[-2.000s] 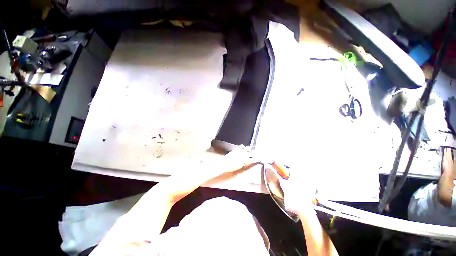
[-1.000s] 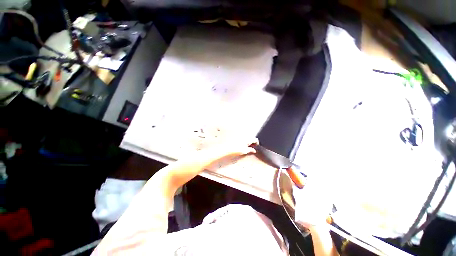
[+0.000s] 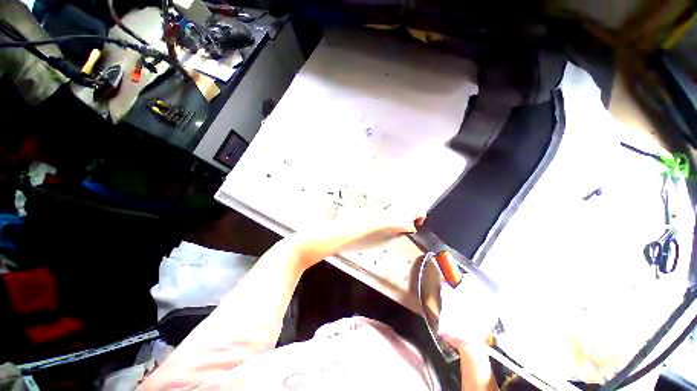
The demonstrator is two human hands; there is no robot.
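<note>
A long dark garment panel (image 3: pixel 497 179) with a pale edge line lies on the white table cover (image 3: pixel 367 114). My left hand (image 3: pixel 405 227) is bare, its fingertips on the panel's near left corner. My right hand (image 3: pixel 462 324), washed out by glare and apparently in a white covering, holds the steam iron (image 3: pixel 449 269) by its orange handle. The iron is at the panel's near end; its soleplate is mostly hidden. More dark pieces (image 3: pixel 504 84) lie behind the panel.
Scissors (image 3: pixel 662 253) and a bright green item (image 3: pixel 675 165) lie on the right. A tool-strewn bench (image 3: pixel 176 130) stands at the left. White cloth (image 3: pixel 200 273) hangs low left of me. Dark cables cross the lower right, and a pale hose trails from the iron.
The view has turned left, so the table appears further right. The panel's near end, covered by my hands at first, now shows more. My right hand still holds the iron there.
</note>
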